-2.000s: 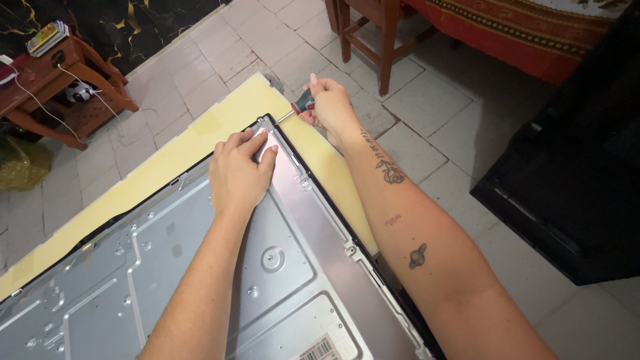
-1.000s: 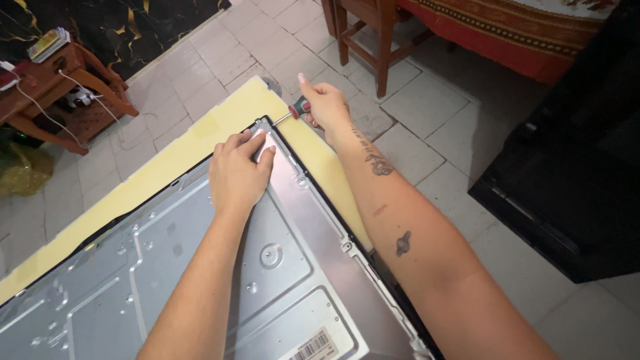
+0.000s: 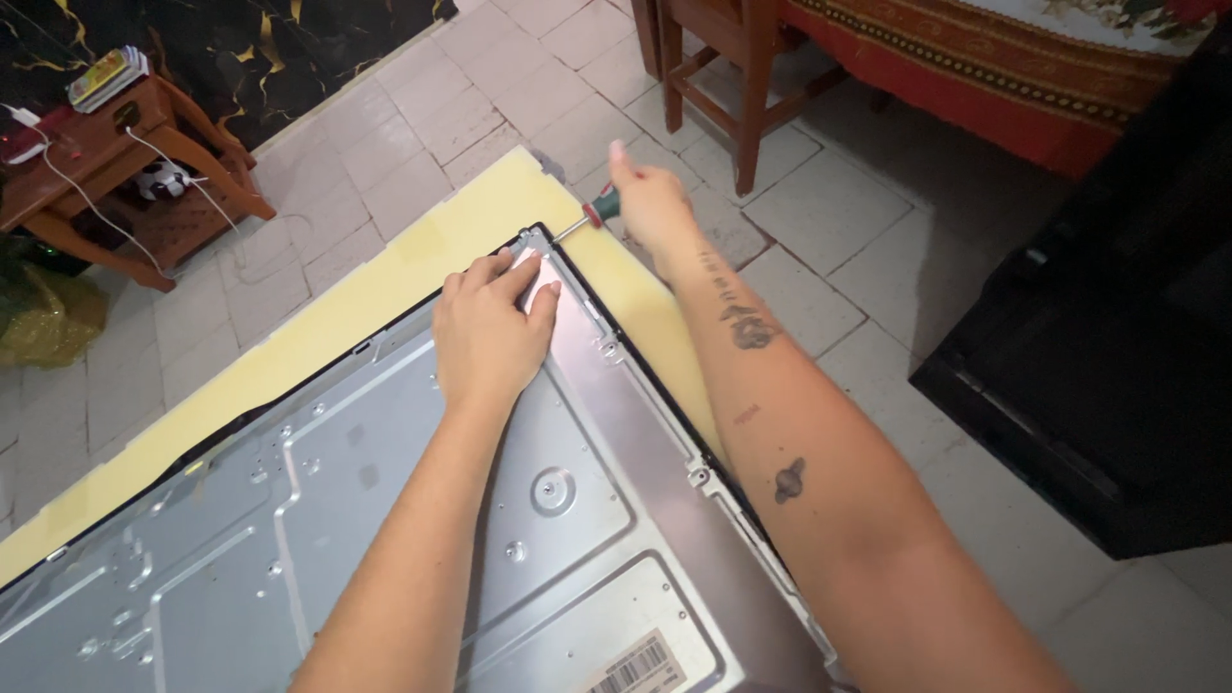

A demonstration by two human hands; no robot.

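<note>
A flat metal panel (image 3: pixel 375 462), probably the back of a television, lies with its black frame edge (image 3: pixel 664 395) on a yellow foam sheet (image 3: pixel 433 231). My left hand (image 3: pixel 496 332) rests on the panel near its far corner, fingers spread and holding nothing. Beyond that corner, my right hand (image 3: pixel 654 212) grips a screwdriver (image 3: pixel 603 206) with a green and red handle. The screwdriver's shaft points at the side of the frame corner, and its tip meets the edge there. A printed label (image 3: pixel 640 664) is on the panel near the bottom of the view.
A large black plastic cover (image 3: pixel 1088 366) stands at the right. A wooden chair (image 3: pixel 751 106) and a table with a red cloth (image 3: pixel 962 106) are at the top right. At the left, a small wooden table (image 3: pixel 96 144) carries cables and booklets, above tiled floor (image 3: pixel 818 279).
My right hand and the screwdriver's handle have shifted slightly around the corner, and the hand's grip has turned. My left hand has stayed on the panel.
</note>
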